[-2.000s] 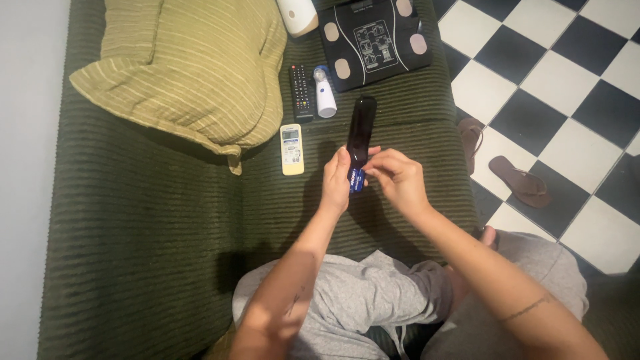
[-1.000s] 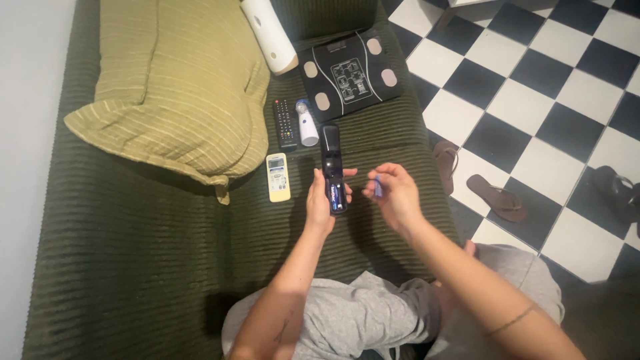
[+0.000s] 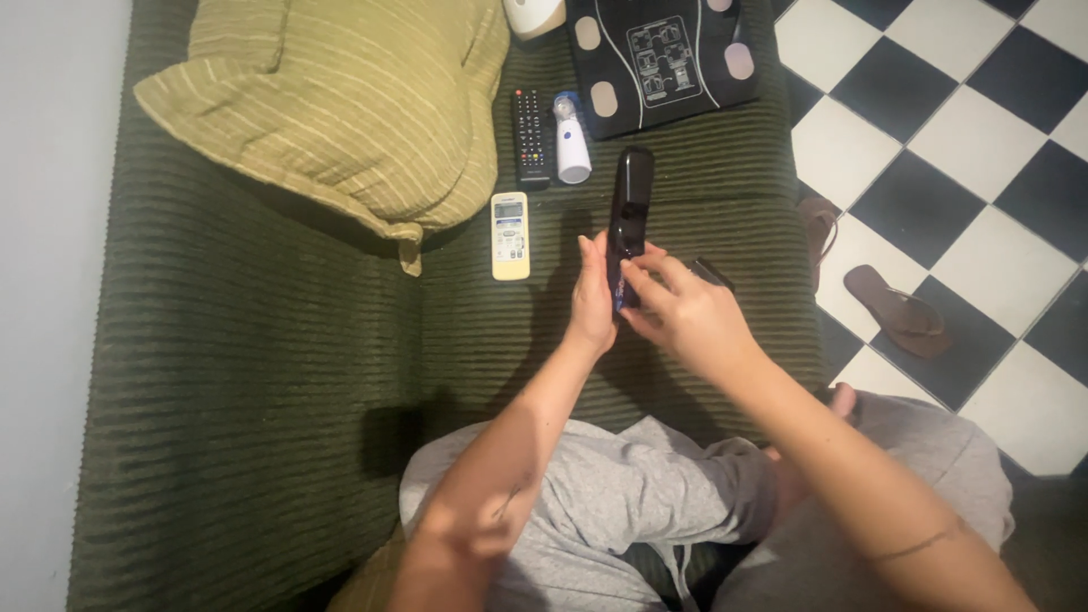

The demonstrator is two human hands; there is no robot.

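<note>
My left hand holds a long, glossy black handheld device from its left side and from beneath, its far end pointing away from me. Blue shows at the device's near end, perhaps a battery, partly covered by fingers. The thumb and fingers of my right hand touch that near end; whether they pinch anything cannot be told. Just beyond my right hand a small dark piece lies on the green corduroy sofa, partly hidden by the hand.
Beyond my hands lie a yellowed white remote control, a black remote control, a white and blue handheld device and a black body scale. A striped green cushion is at left; flip-flops lie on the checkered floor.
My right hand was apart from the black device one second ago, with something bluish in its fingers; now it touches the device's near end. My left hand has kept its hold.
</note>
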